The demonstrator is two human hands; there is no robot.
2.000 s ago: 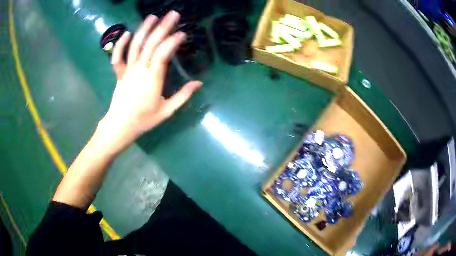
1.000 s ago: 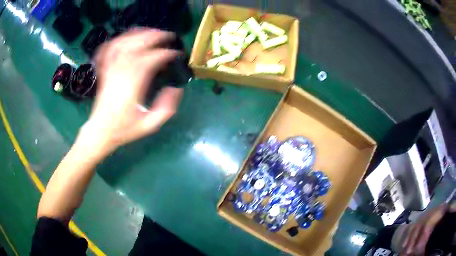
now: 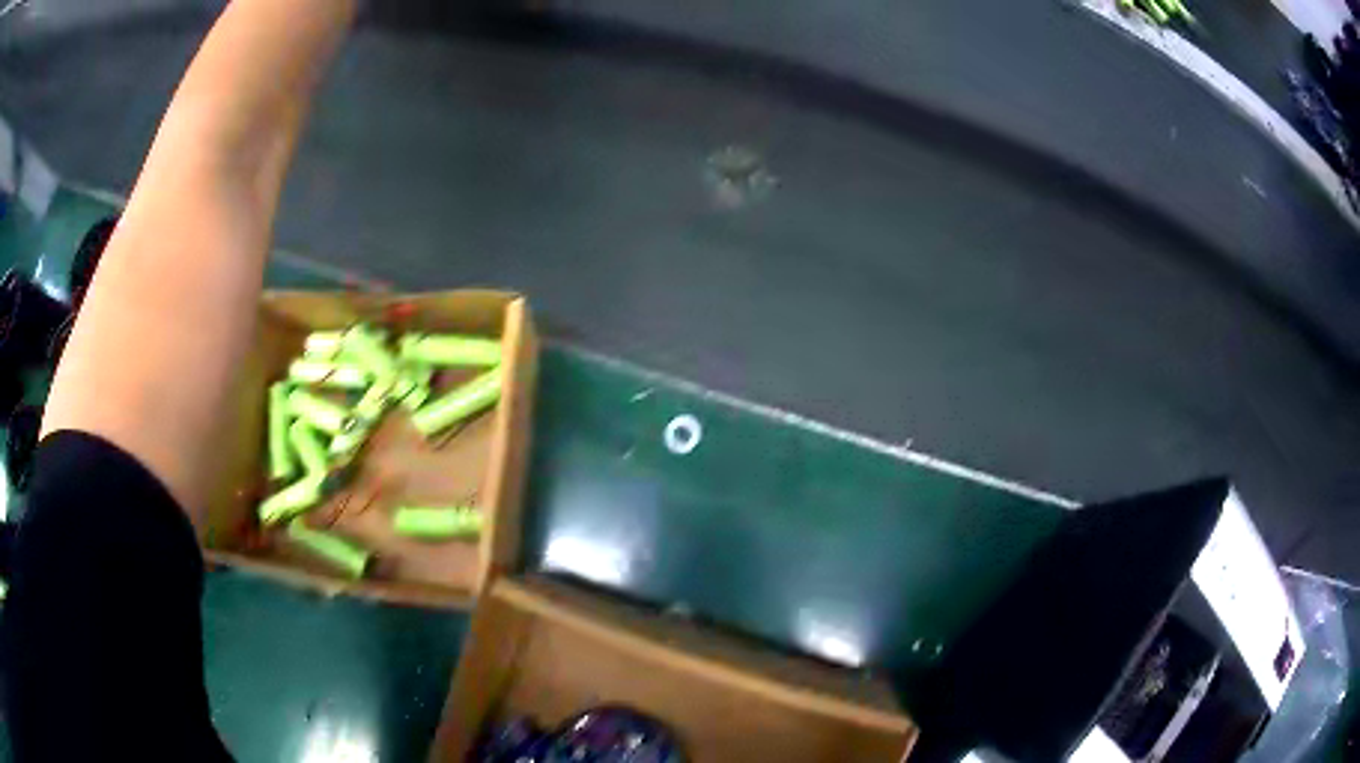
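My left forearm, in a black sleeve, reaches up across the left of the view; the hand itself is beyond the top edge. My right hand is out of the picture. Beside the forearm stands an open cardboard battery box with several light-green battery cells and thin red wires in it. Below it, a larger cardboard PCB box is cut off by the bottom edge, with dark bluish circuit boards partly visible.
The dark conveyor belt runs behind the boxes. A small pale ring lies on the green bench. The white and black screw feeder stands at lower right. Dark housings show at the left edge.
The view has swung toward the conveyor, so the boxes appear lower and further left. My left arm now extends out past the top edge. The right hand has left the view.
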